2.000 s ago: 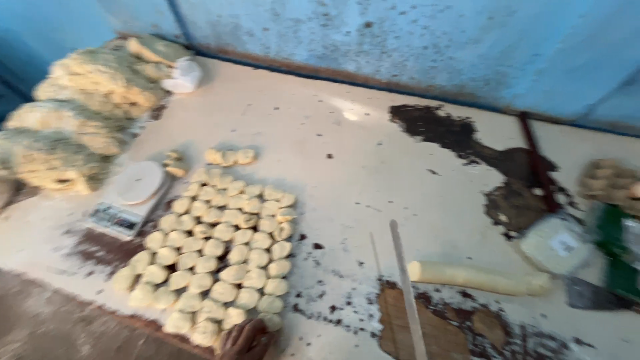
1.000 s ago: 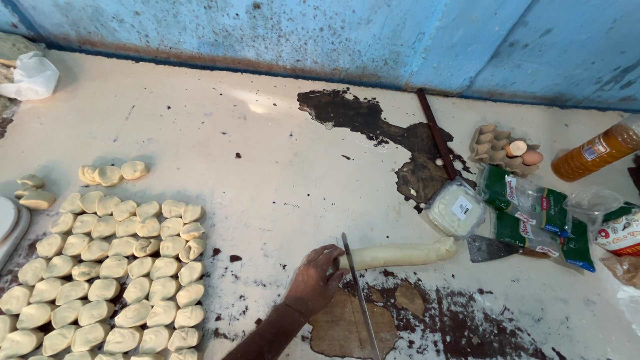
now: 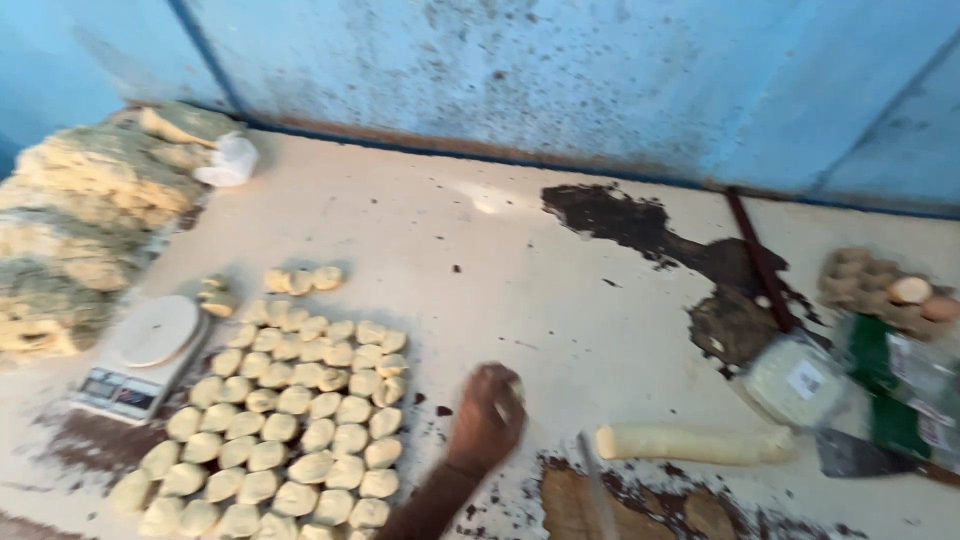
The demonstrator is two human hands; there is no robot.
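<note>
My left hand (image 3: 487, 412) is over the table between the rows of dough pieces (image 3: 307, 420) and the dough roll (image 3: 697, 442). Its fingers are curled around a small pale dough piece (image 3: 517, 387), mostly hidden and blurred. The roll lies crosswise, its cut end towards my hand. Just left of that end a long thin knife blade (image 3: 596, 480) stretches down out of the frame; what holds it is hidden. My right hand is not in view. The cut pieces lie close together in uneven rows, with several more (image 3: 304, 280) above them.
A digital kitchen scale (image 3: 157, 337) stands left, below a large partly covered dough mass (image 3: 97, 202). On the right are a lidded plastic tub (image 3: 795, 379), a scraper blade (image 3: 862, 454), green packets (image 3: 900, 390), an egg tray (image 3: 855, 281) and a dark red bar (image 3: 761, 262).
My left hand has left the end of the dough roll, where it was one second ago, and moved left towards the rows. The view has swung left.
</note>
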